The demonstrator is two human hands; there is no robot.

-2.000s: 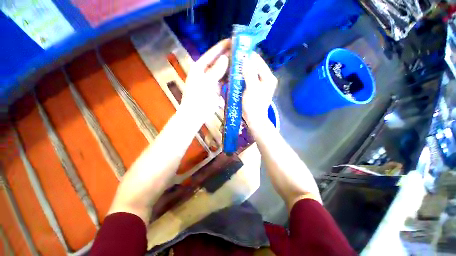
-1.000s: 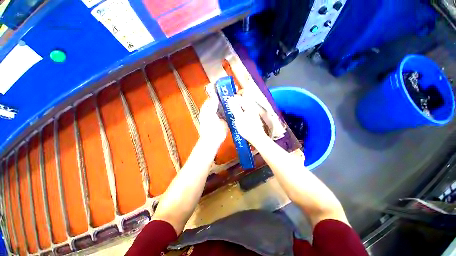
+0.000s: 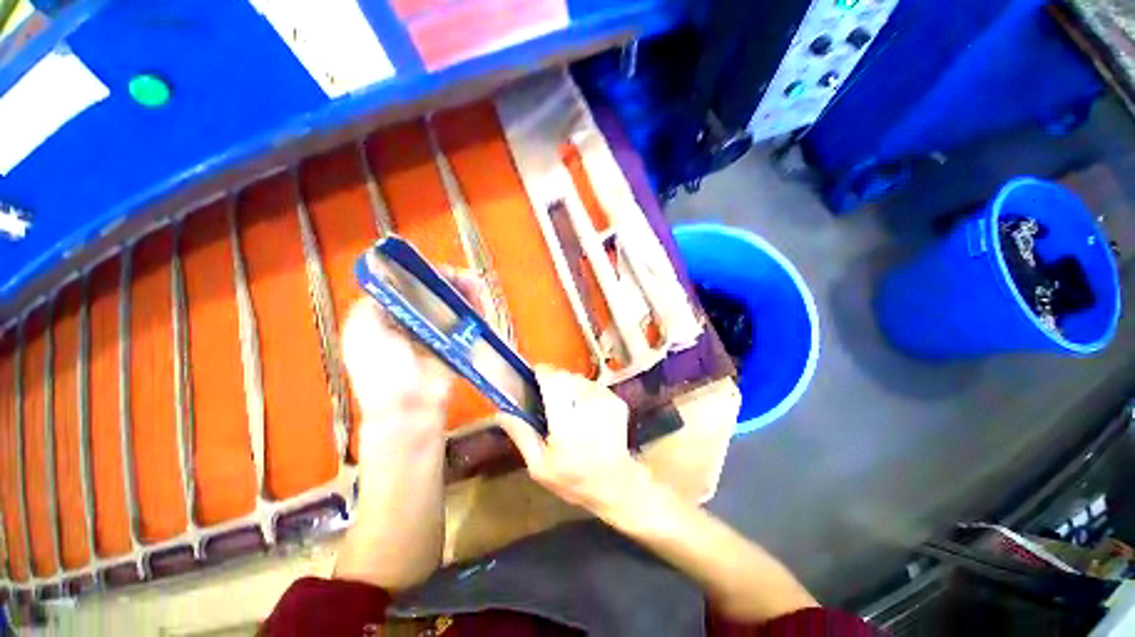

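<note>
A long narrow blue cutting die (image 3: 436, 326) with rounded ends is held tilted above the bed; its open side shows, with a cross brace near the middle. My right hand (image 3: 579, 429) grips its lower right end. My left hand (image 3: 401, 355) is behind and under its upper left part; its fingers are largely hidden. Below lies the beige sheet material (image 3: 535, 118) at the bed's right end, with narrow openings cut in it. Its thin grey-beige ribs (image 3: 255, 361) run left over the orange cutting pad (image 3: 299, 249).
The blue press beam (image 3: 212, 112) with a green button (image 3: 148, 91) spans the back left. A dark block (image 3: 656, 427) sits on the wooden bed edge (image 3: 716, 436). Two blue scrap bins (image 3: 797, 330) (image 3: 971, 299) stand on the right floor. A control box (image 3: 828, 62) is behind.
The die has moved left and turned from near upright to slanting, showing its open side. My right hand has moved down to its lower end; my left hand has moved left.
</note>
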